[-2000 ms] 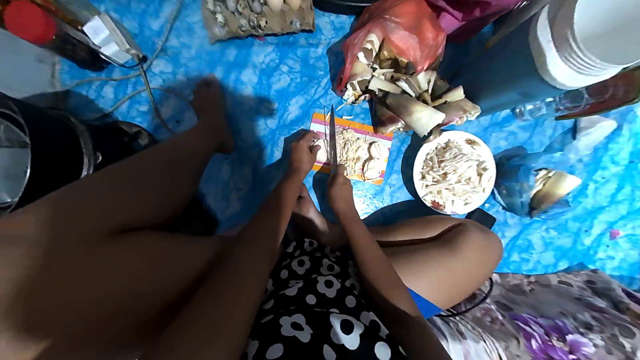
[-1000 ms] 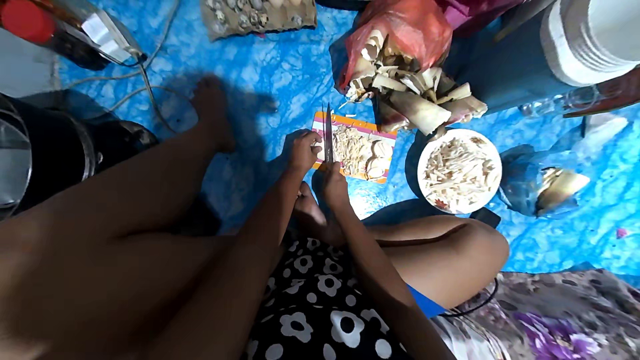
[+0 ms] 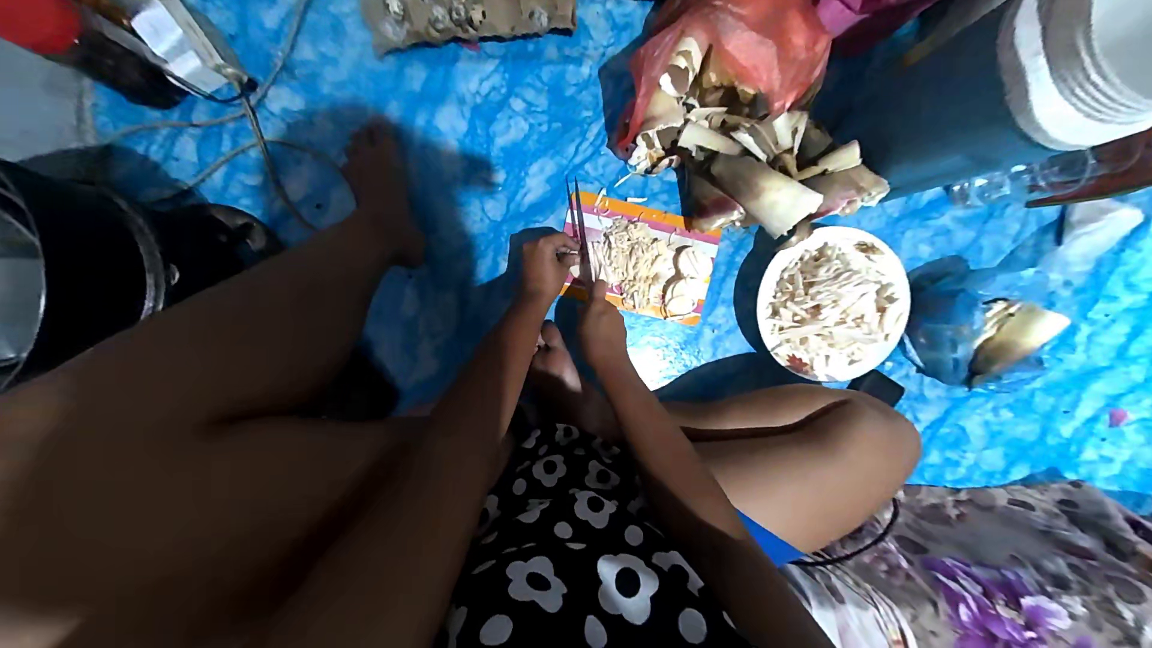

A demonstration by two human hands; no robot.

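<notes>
My right hand [image 3: 601, 328] is closed around the handle of a kitchen knife [image 3: 580, 229], whose blade points away from me over the left part of a striped cutting board [image 3: 641, 214]. Just left of the blade, the bent fingers of my left hand [image 3: 549, 263] press on a small pale piece at the board's left edge; that piece is mostly hidden. Shredded pale strips, apparently bamboo shoot [image 3: 634, 261], lie in a heap on the board. Round slices [image 3: 688, 277] rest at its right side. A white bowl [image 3: 763, 310] full of similar strips stands to the right.
A red plastic bag [image 3: 783, 54] with peeled husks [image 3: 765, 193] lies beyond the board. Behind the bowl stands a large jug [image 3: 936, 99]; a clear bag [image 3: 945, 315] with a pale chunk is right of it. A black pot [image 3: 90, 261], cables [image 3: 261, 135] and an egg tray [image 3: 468, 22] lie farther out.
</notes>
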